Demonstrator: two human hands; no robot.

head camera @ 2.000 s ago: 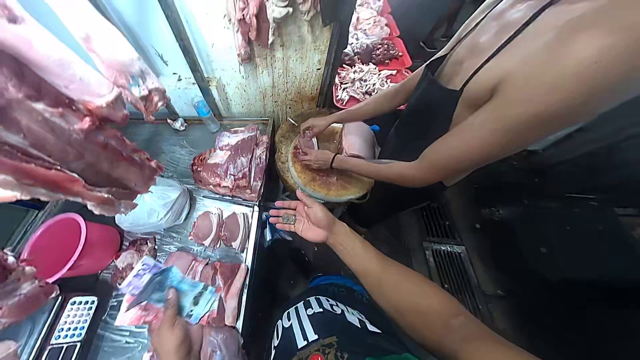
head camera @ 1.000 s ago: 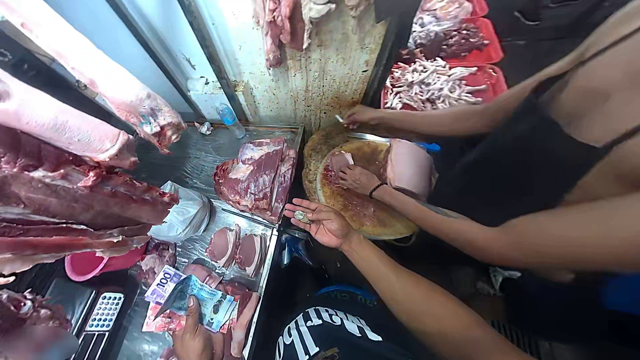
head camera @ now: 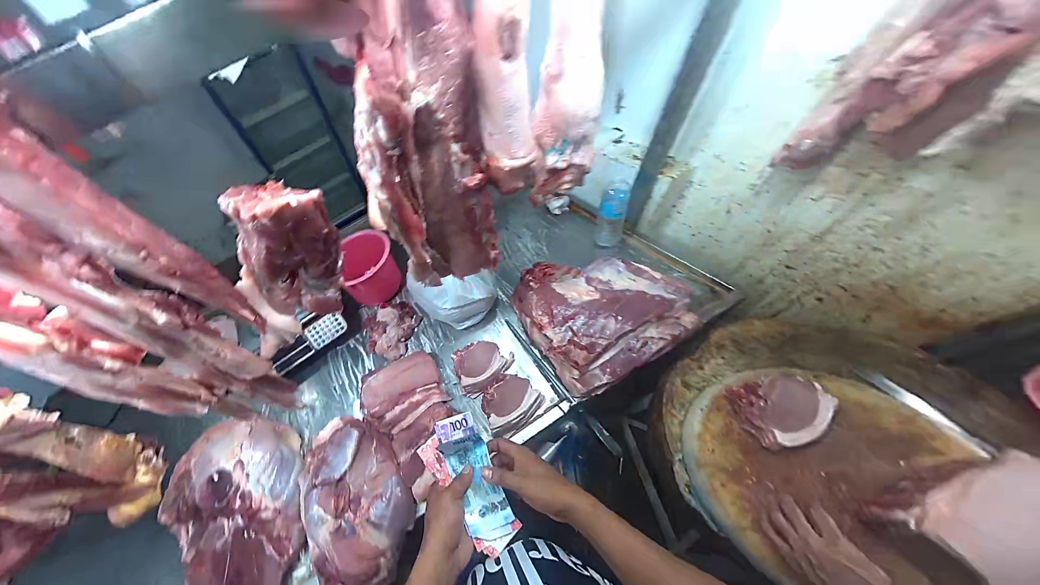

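Several banknotes point(head camera: 479, 479), blue, purple and red, are held in front of my shirt at the bottom middle. My left hand point(head camera: 449, 508) grips them from the left, its thumb on top. At their right edge my right hand point(head camera: 528, 477) has its fingers on the notes; whether coins are still in that palm cannot be seen. Just beyond the notes lie sliced pork belly point(head camera: 404, 394) and pork chops point(head camera: 509, 396) on the metal counter.
Meat cuts point(head camera: 443, 138) hang over the counter. Behind are a pink bucket point(head camera: 370, 266), a scale point(head camera: 317, 335), a plastic bottle point(head camera: 612, 213) and a large meat slab point(head camera: 601, 317). At right, a co-worker's hand point(head camera: 812, 536) rests on a round chopping block point(head camera: 723, 487) near a chop point(head camera: 784, 410).
My right hand, held out open with coins on its palm before, has come to the banknotes in my left hand. The view has swung far to the left.
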